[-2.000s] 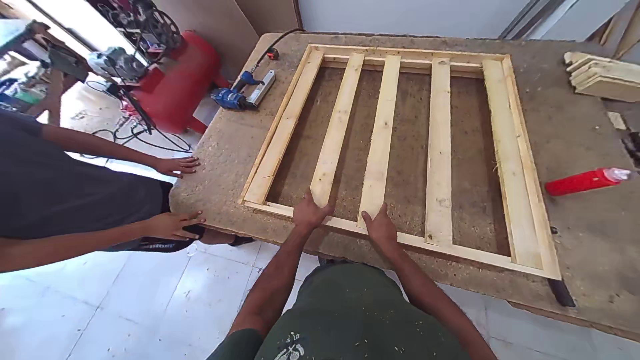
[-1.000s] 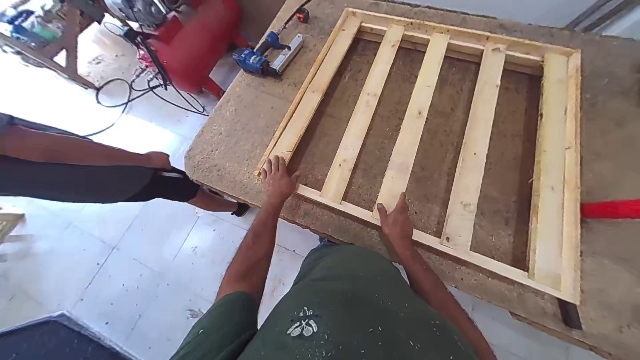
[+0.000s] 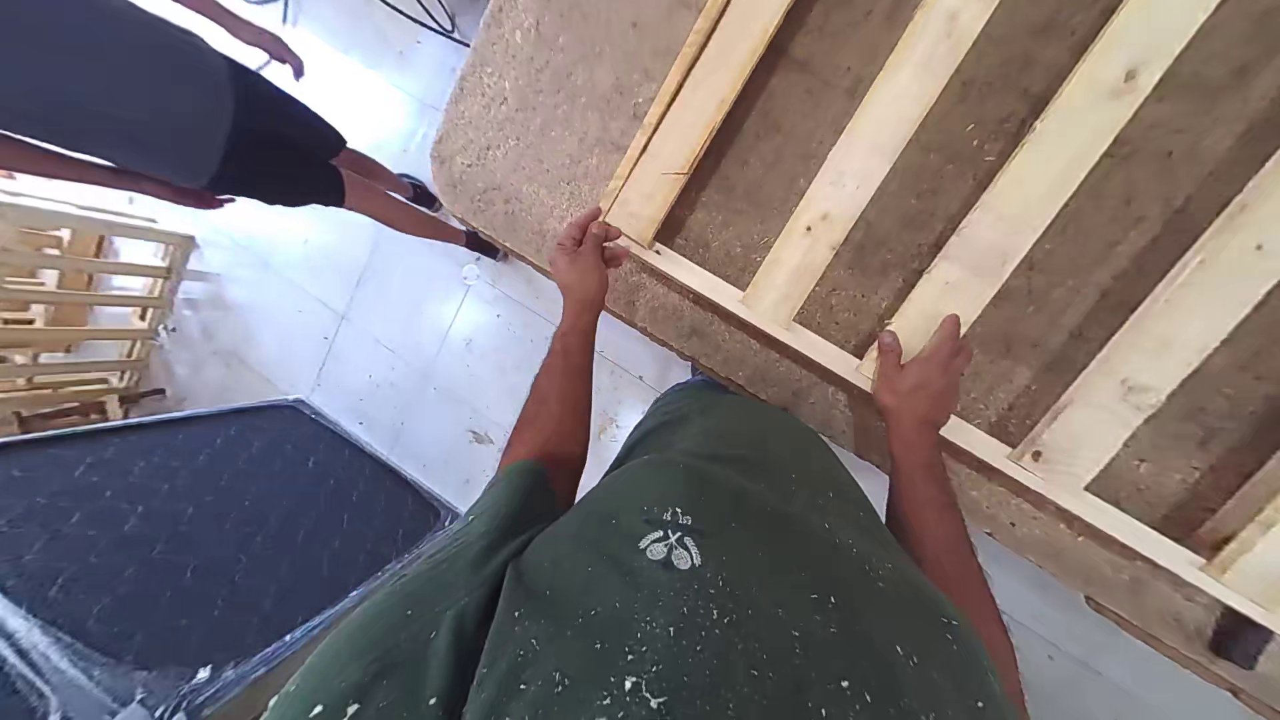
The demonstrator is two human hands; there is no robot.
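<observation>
A slatted pine frame (image 3: 720,290) lies flat on a worn particle-board worktable (image 3: 540,120), its near rail close to the table's edge. My left hand (image 3: 585,255) touches the frame's near left corner, fingertips at the end of the outer board (image 3: 690,130), thumb and fingers loosely bent. Further right, my right hand (image 3: 922,380) rests over the near end of a middle slat (image 3: 1020,210), thumb and fingers apart. Another slat (image 3: 860,160) lies between my hands. The far side of the frame is out of view.
A person (image 3: 270,140) in a grey top and black shorts stands beyond the table's left corner. Wooden slatted frames (image 3: 90,300) stand at the left. A dark panel wrapped in plastic (image 3: 220,530) is at the lower left. Black cables (image 3: 425,20) lie on the tiled floor.
Two seconds ago my left hand was at the second slat's end; it has moved left to the corner. My right hand stays by the middle slat. The other person's hands have left the table. The view has swung down and left.
</observation>
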